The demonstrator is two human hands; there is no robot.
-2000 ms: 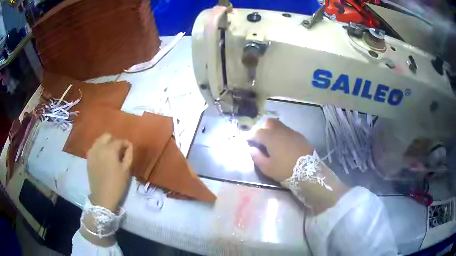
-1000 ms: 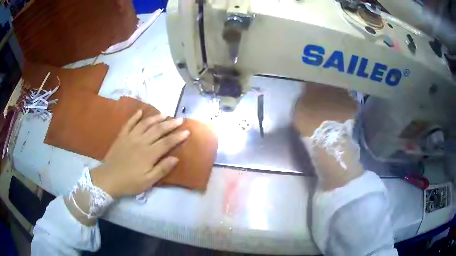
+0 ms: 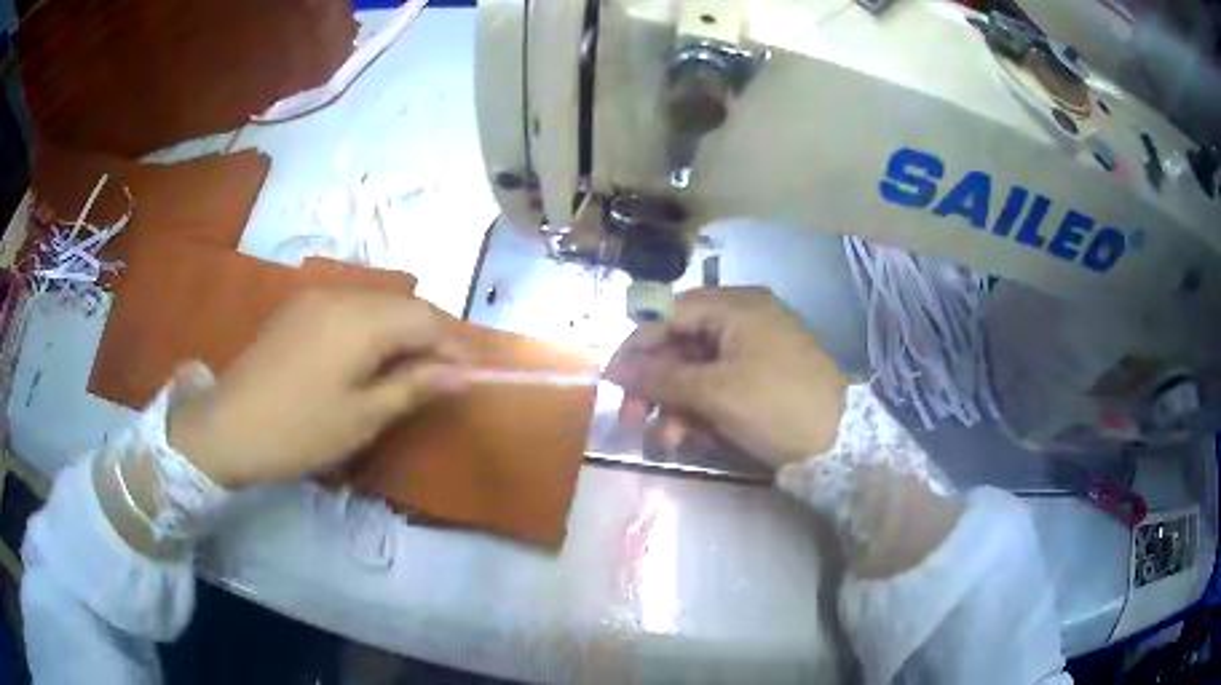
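A white tape strip [image 3: 529,379] is stretched between my two hands above a rust-brown fabric panel [image 3: 496,462]. My left hand [image 3: 328,381], slightly blurred, pinches the strip's left end over the panel. My right hand [image 3: 730,368] has its fingers at the strip's right end, just below the lit machine head [image 3: 652,254]. The panel's right edge reaches the metal bed [image 3: 730,463]. The needle point is hidden by glare and fingers. A small dark upright bar [image 3: 711,270] stands on the bed behind my right hand.
More rust-brown panels [image 3: 174,315] overlap at left, below a tall fabric stack [image 3: 174,67]. White scraps [image 3: 70,254] lie far left. A bundle of white tapes [image 3: 924,335] lies under the machine arm [image 3: 830,134]. A red-handled tool [image 3: 1114,501] is at the right.
My right hand has come back from under the arm to the needle area. My left hand has lifted from flat on the panel to a pinch. A white strip now spans between them.
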